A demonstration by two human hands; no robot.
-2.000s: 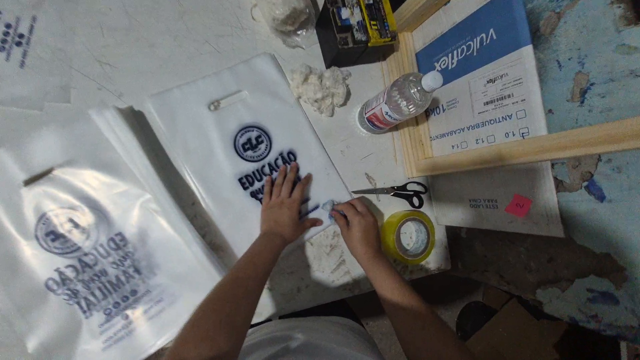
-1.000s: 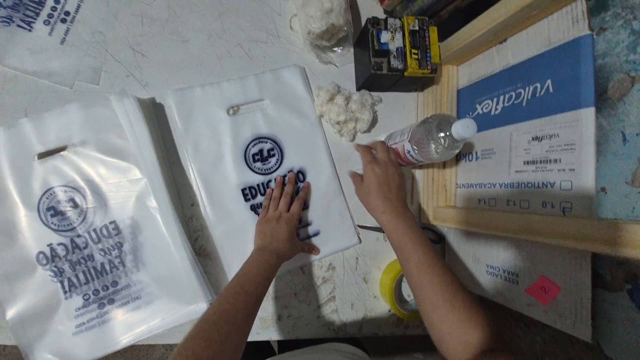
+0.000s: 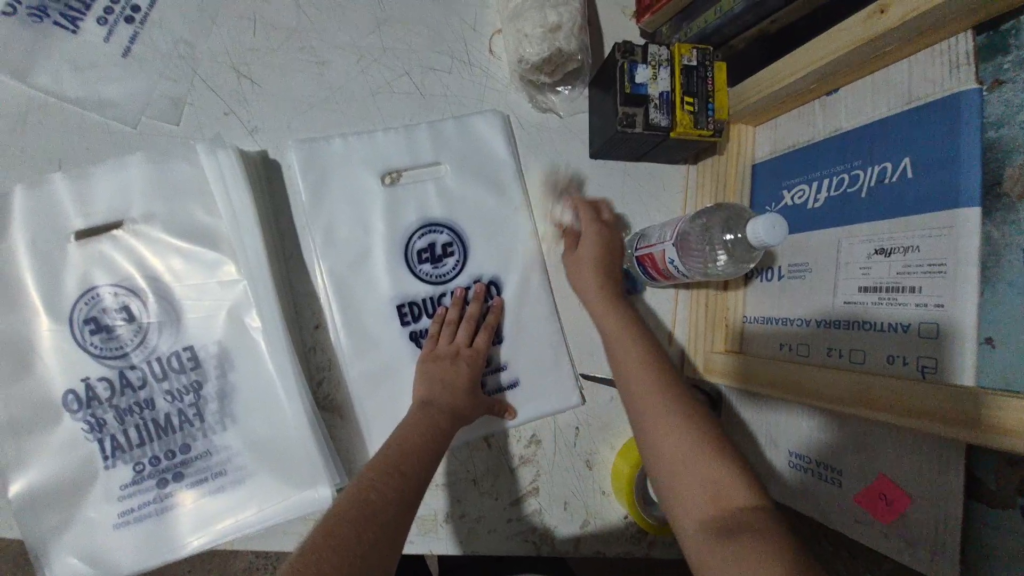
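Observation:
My left hand point(image 3: 460, 364) lies flat, fingers apart, on the lower print of a stack of printed white plastic bags point(image 3: 360, 280). To the right of that stack, my right hand point(image 3: 592, 244) has its fingers closed on a blurred whitish wad point(image 3: 566, 200), which looks like cotton waste. Just right of that hand, a clear plastic bottle point(image 3: 700, 244) with a white cap lies across a wooden frame's edge. Scissors point(image 3: 598, 380) show only a blade tip, the rest being hidden by my right forearm. Another stack of printed bags point(image 3: 152, 264) lies on the left.
A black and yellow battery point(image 3: 660, 100) stands at the back, beside a clear bag of white fibre point(image 3: 548, 52). On the right lie a wooden frame point(image 3: 840, 384) and printed cardboard point(image 3: 872, 176). A yellow tape roll point(image 3: 632, 488) sits partly under my right forearm. Loose printed sheets point(image 3: 96, 56) lie at the upper left.
My right hand has gone from the bags' lower edge to the white wad beside the bottle and has taken hold of it. My left hand has stayed on the bags.

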